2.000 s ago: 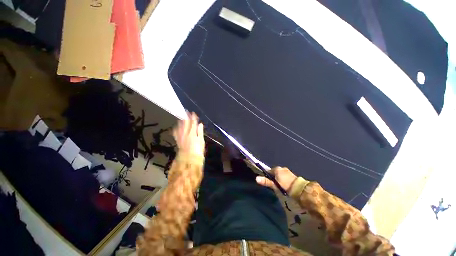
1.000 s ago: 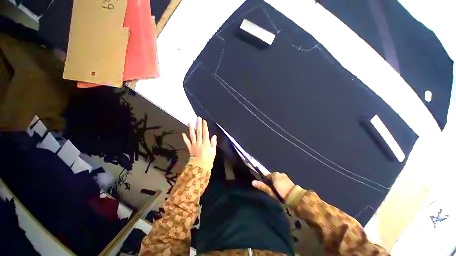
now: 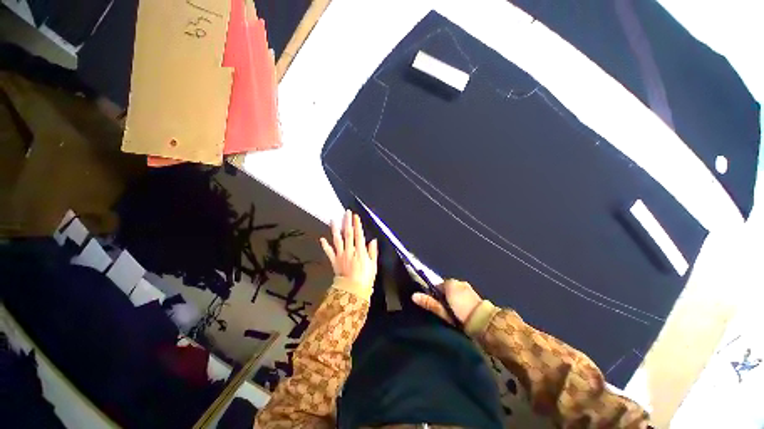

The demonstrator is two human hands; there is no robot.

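Observation:
A large black fabric panel [image 3: 519, 184] with thin pale chalk lines lies on the white table. Two pale bar weights rest on it, a shorter one [image 3: 441, 70] at the top and a longer one [image 3: 659, 237] at the right. My right hand [image 3: 456, 302] is closed on the dark handles of the fabric shears [image 3: 390, 235]. The silver blades point up and left along the panel's near edge; the tip is at the fabric near its left corner. My left hand [image 3: 352, 254] lies with fingers spread at the near table edge, left of the blades, holding nothing visible.
Tan [image 3: 180, 84] and red [image 3: 251, 92] card templates lie at the table's left corner. Another black panel [image 3: 695, 100] with a white chalk piece [image 3: 721, 164] lies beyond. A tan board [image 3: 691, 335] sits at right. Black scraps and a filled box [image 3: 109, 335] are below left.
The shears and my right hand have moved slightly up and left along the panel edge. My left hand has flattened with its fingers spread. The camera view has shifted, moving the panel in the frame.

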